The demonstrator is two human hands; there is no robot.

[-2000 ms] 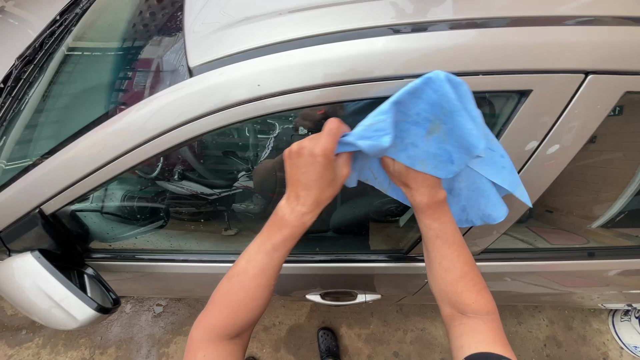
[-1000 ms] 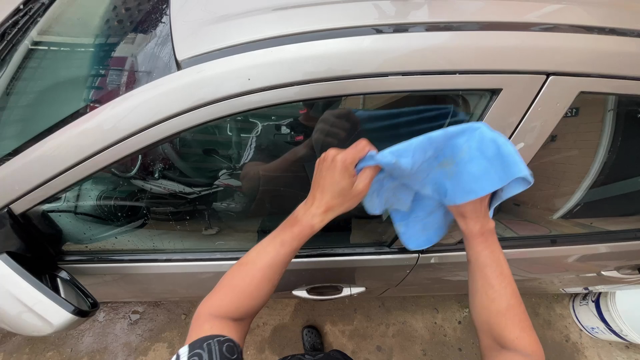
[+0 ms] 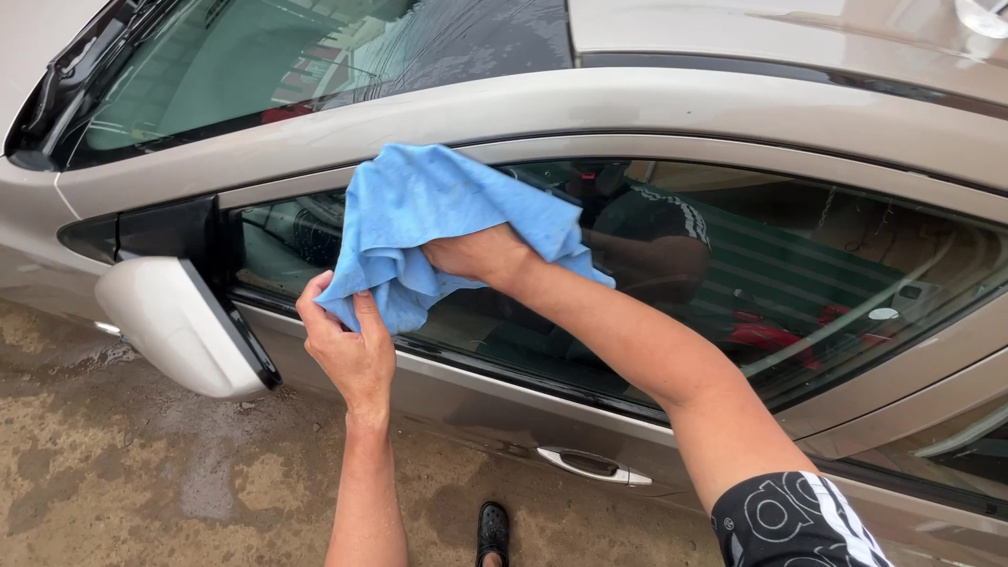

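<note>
A blue cloth (image 3: 441,197) is spread over the front part of the car's side window (image 3: 756,268), close to the side mirror. My right hand (image 3: 476,253) is tucked under a fold of the cloth, its fingers hidden, with the arm reaching across the glass. At the cloth's lower left corner, my left hand (image 3: 350,339) pinches the edge between thumb and fingers. Water drops show on the glass left of the cloth.
The side mirror (image 3: 185,327) sticks out at the left, near my left hand. Below the window is the door handle (image 3: 594,466). The windshield (image 3: 331,71) lies at the upper left. A black clog (image 3: 493,531) stands on the wet concrete ground (image 3: 260,480).
Both hands and the cloth have moved from the rear part of the window to its front part, beside the mirror. The view has shifted toward the car's front.
</note>
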